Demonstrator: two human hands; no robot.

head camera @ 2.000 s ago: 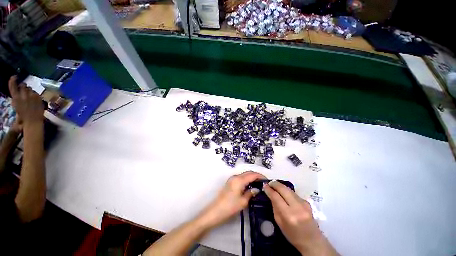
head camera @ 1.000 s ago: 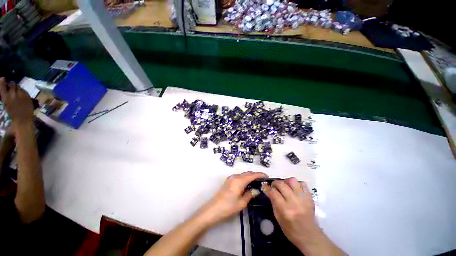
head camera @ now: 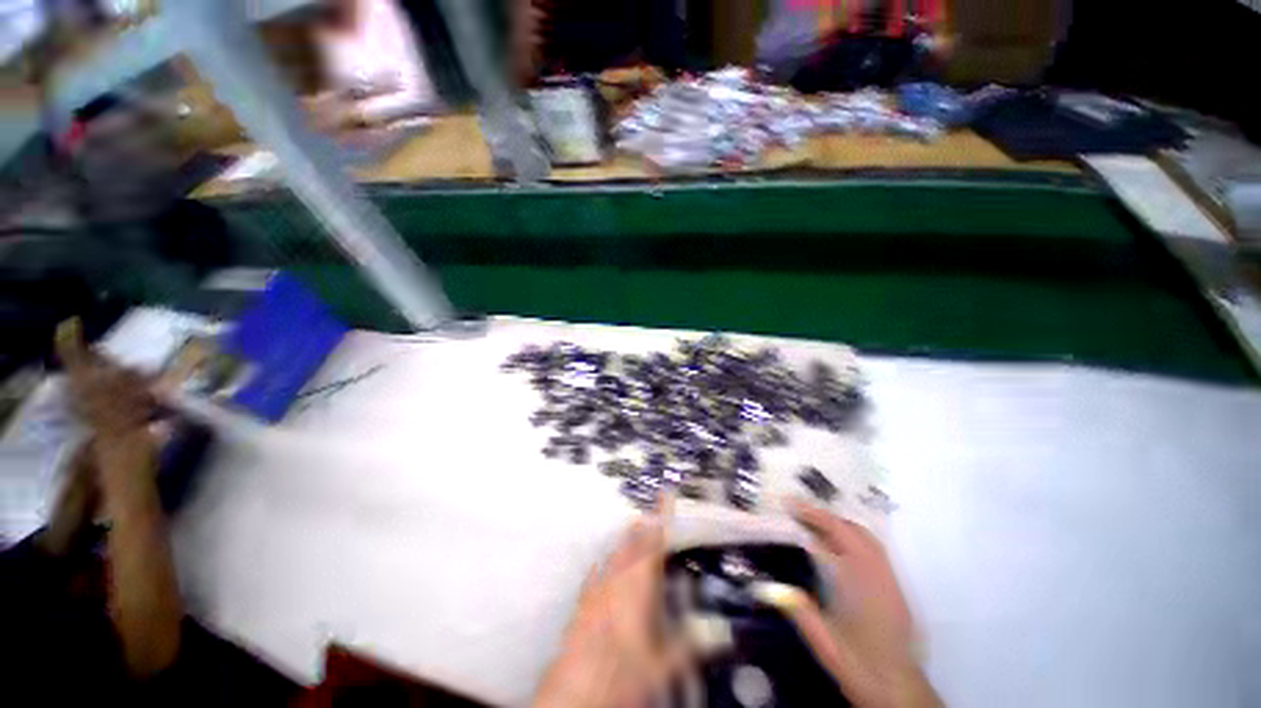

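Observation:
A glossy black housing (head camera: pixel 754 647) stands at the bench's near edge, between my hands, its lower end cut off by the frame. A pale round spot shows in its floor. My left hand (head camera: pixel 622 622) is at its left side, blurred, with a pale fingertip cover at the housing. My right hand (head camera: pixel 864 609) holds its right side, with the thumb, in a cream cot, over the upper part inside. Small dark circuit modules (head camera: pixel 692 408) lie in a loose pile beyond the housing. One module (head camera: pixel 817 483) lies apart at the pile's right.
The white bench top (head camera: pixel 1051 526) runs to a green belt (head camera: pixel 830 263). A silver-white parts heap (head camera: pixel 719 118) lies across it. At left are a blue box (head camera: pixel 284 346), thin dark wires, a slanted pale post (head camera: pixel 332 201) and a neighbour's arm (head camera: pixel 132 512).
The view has tilted up and blurred. My hands have moved apart to the housing's two sides, and more of its upper inside shows.

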